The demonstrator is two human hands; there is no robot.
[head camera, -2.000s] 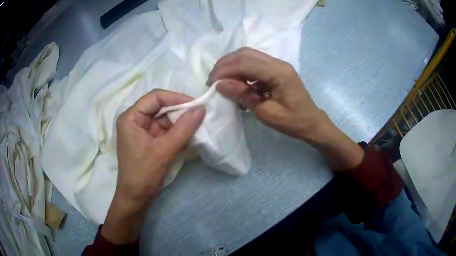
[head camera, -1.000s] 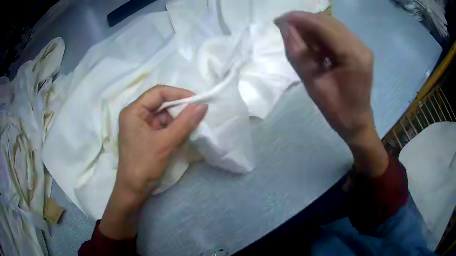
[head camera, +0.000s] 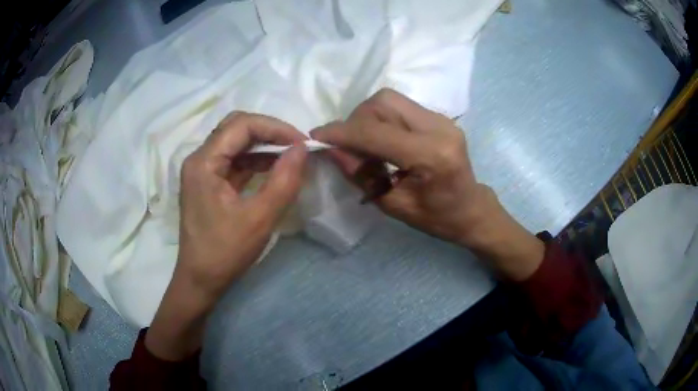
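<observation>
A large off-white garment (head camera: 222,84) lies bunched across the table in front of me. My left hand (head camera: 233,191) pinches a narrow folded seam edge (head camera: 275,148) of it between thumb and fingers. My right hand (head camera: 417,164) pinches the same edge just to the right, its fingertips close to my left ones. Dark thread snips (head camera: 375,188) sit in my right palm, partly hidden by the fingers, with the dark tip pointing down-left. A cloth corner (head camera: 337,221) hangs below the hands.
A pile of cream garments (head camera: 34,191) lies at the left, with a tan card piece (head camera: 73,309) at its edge. A dark bar-like object (head camera: 180,8) is at the far side. A yellow wire basket (head camera: 639,164) with white cloth (head camera: 662,252) stands at the right. Another cloth pile is at far right.
My right hand swung up and away to the right, then came back down to the seam edge beside my left hand. My left hand kept its pinch.
</observation>
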